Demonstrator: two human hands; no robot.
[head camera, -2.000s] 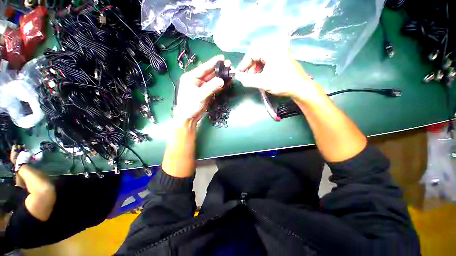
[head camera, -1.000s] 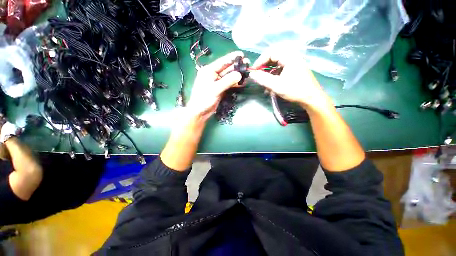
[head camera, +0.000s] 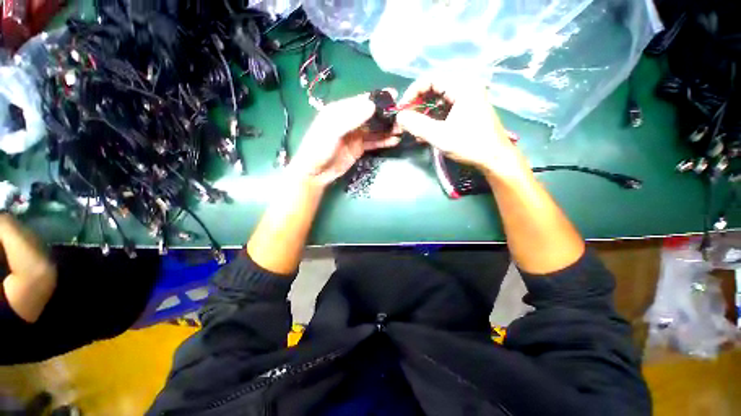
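My left hand (head camera: 337, 138) holds a black housing (head camera: 380, 110) in its fingertips. My right hand (head camera: 455, 122) grips thin red lead wires (head camera: 414, 106) that run from the housing into its fingers. A dark part with a hint of green shows at the right fingertips, too small to name. A pale and red tool handle (head camera: 445, 175) shows below my right hand; its other end is hidden. A black cable (head camera: 585, 173) with a connector on its end comes out right of my right wrist. Small black parts (head camera: 360, 177) lie below my left hand.
A large heap of bundled cables (head camera: 138, 106) covers the left of the green bench (head camera: 390, 223). A clear plastic bag (head camera: 536, 73) lies behind my hands. More cables (head camera: 707, 97) lie at the far right. Another person's arm (head camera: 24, 268) shows at the left edge.
The view has shifted over the bench. My left fingers have shifted around the housing, and more of the red wires shows between my hands.
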